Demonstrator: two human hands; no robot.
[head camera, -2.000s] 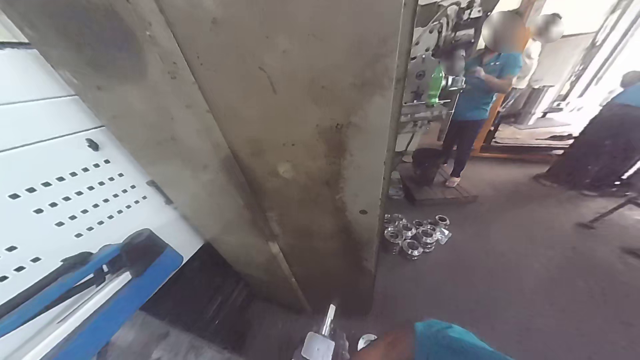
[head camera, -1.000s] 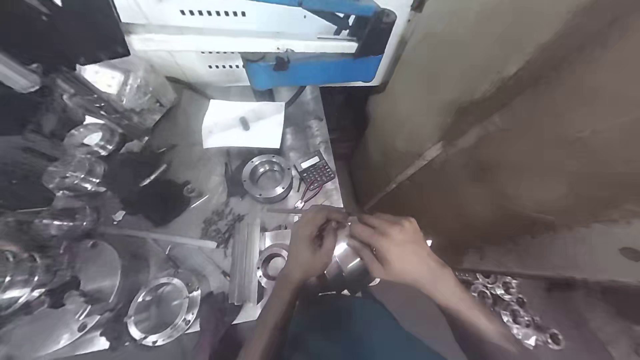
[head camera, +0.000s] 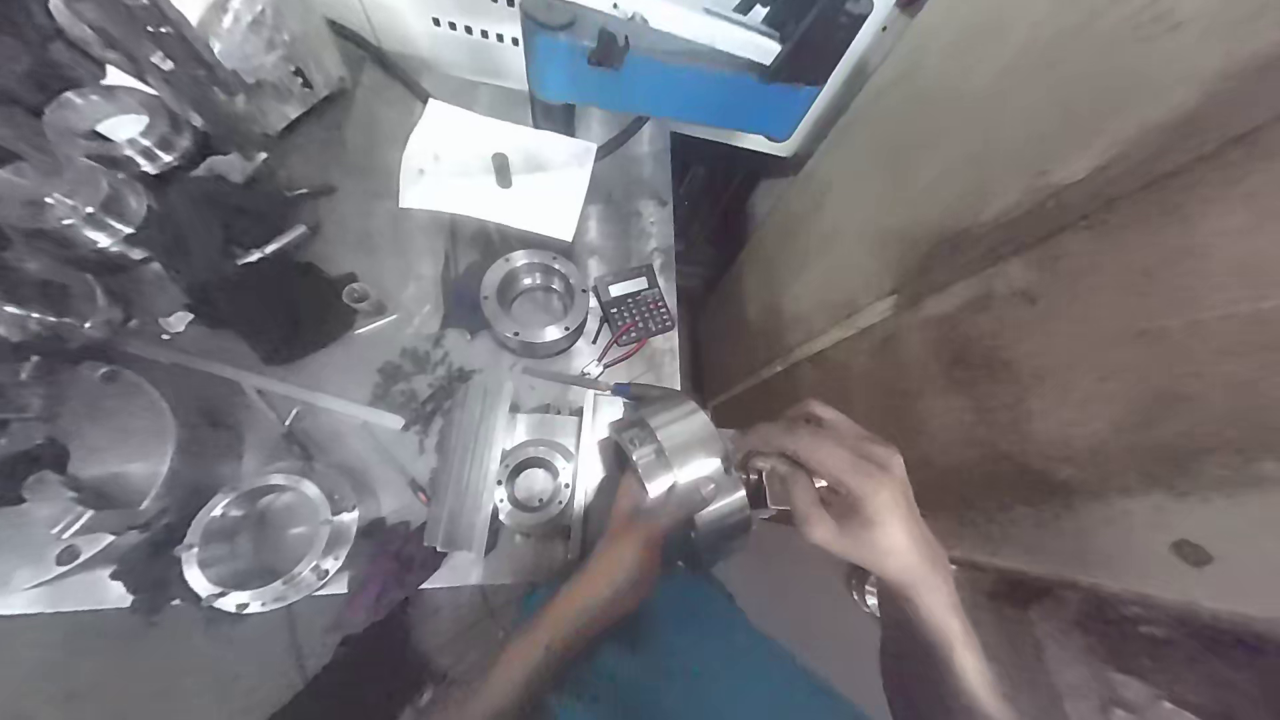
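A thick, shiny cylindrical metal part (head camera: 690, 445) is tilted over the workbench's right edge. My left hand (head camera: 650, 515) grips it from below and the left, thumb across its side. My right hand (head camera: 840, 480) is at its right end, with fingers bent around a small metal piece (head camera: 775, 490) that they partly hide. Just behind the part, a slim tool with a dark blue grip (head camera: 640, 390) lies across the bench. Left of my left hand, a small flanged metal ring (head camera: 535, 485) rests between metal bars.
A flanged ring (head camera: 535, 300) stands beside a calculator (head camera: 635, 303) and red-handled pliers (head camera: 625, 345). White paper (head camera: 497, 170) lies behind them. A larger ring (head camera: 268, 543) is at the front left. A tall metal panel (head camera: 1000, 330) bounds the right side; a blue and white machine (head camera: 670, 75) stands behind.
The view has swung from the panel and floor to the bench. Since one second ago, my right hand has moved to the right end of the cylindrical part, and my left hand is now lower on it.
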